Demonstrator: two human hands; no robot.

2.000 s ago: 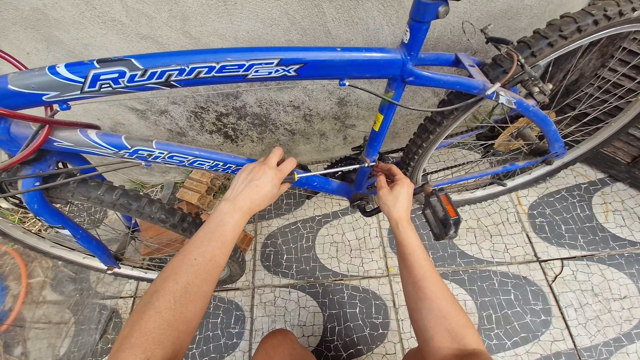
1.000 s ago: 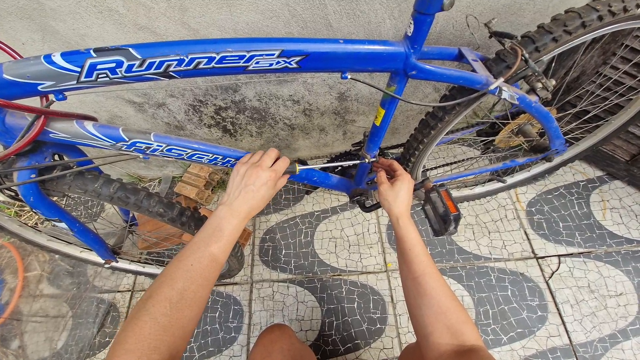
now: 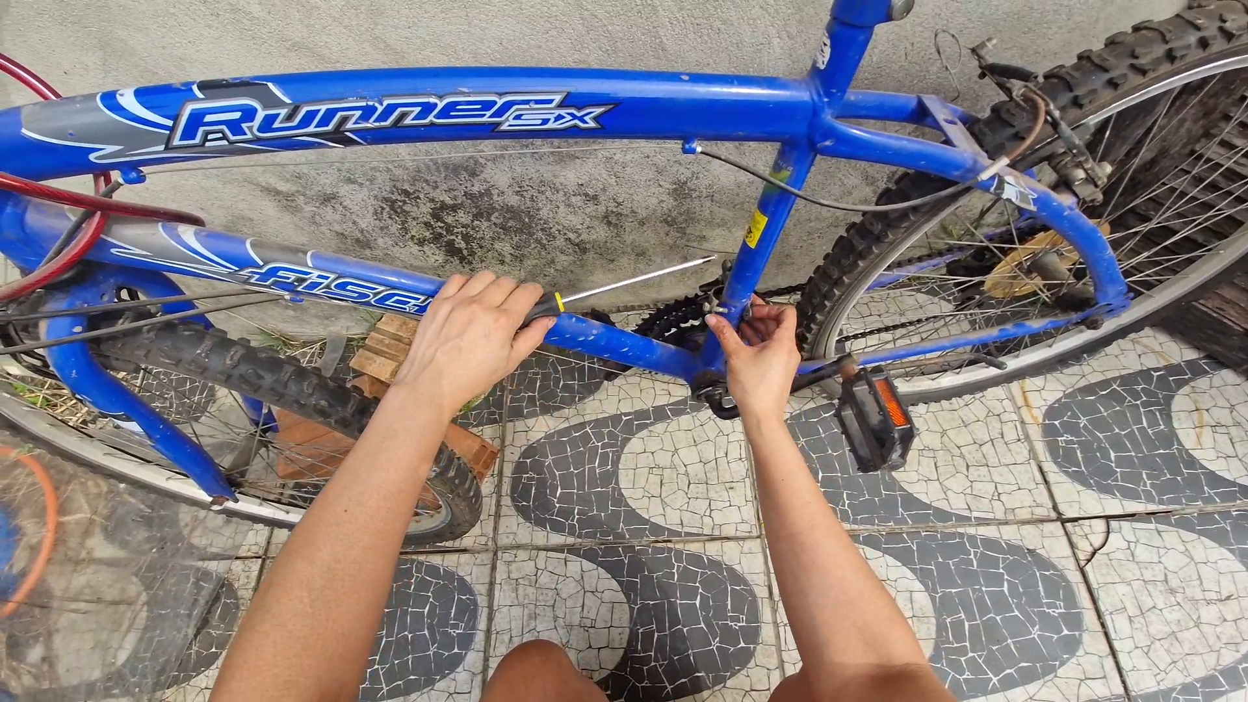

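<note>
A blue bicycle frame (image 3: 643, 102) spans the view. My left hand (image 3: 473, 336) rests at the down tube and grips the dark, yellow-ringed handle of a screwdriver (image 3: 639, 283), whose bare shaft points up and right, its tip just left of the seat tube (image 3: 770, 219). At the seat tube's lower end, above the bottom bracket, my right hand (image 3: 759, 356) has its thumb and fingers around the tube; whether they pinch a small part there is hidden. The front derailleur (image 3: 720, 288) shows partly beside the tube, close to the chainring (image 3: 673, 317).
A black pedal with an orange reflector (image 3: 875, 419) sticks out right of my right hand. The knobby rear tire (image 3: 877, 234) stands at the right, the front wheel (image 3: 292, 375) at the left. Behind is a concrete wall (image 3: 585, 214); bricks (image 3: 385, 351) lie near the front wheel.
The screwdriver's shaft has tilted upward and its tip has come away from the seat tube area, where it was before. My right hand stays at the tube's lower end.
</note>
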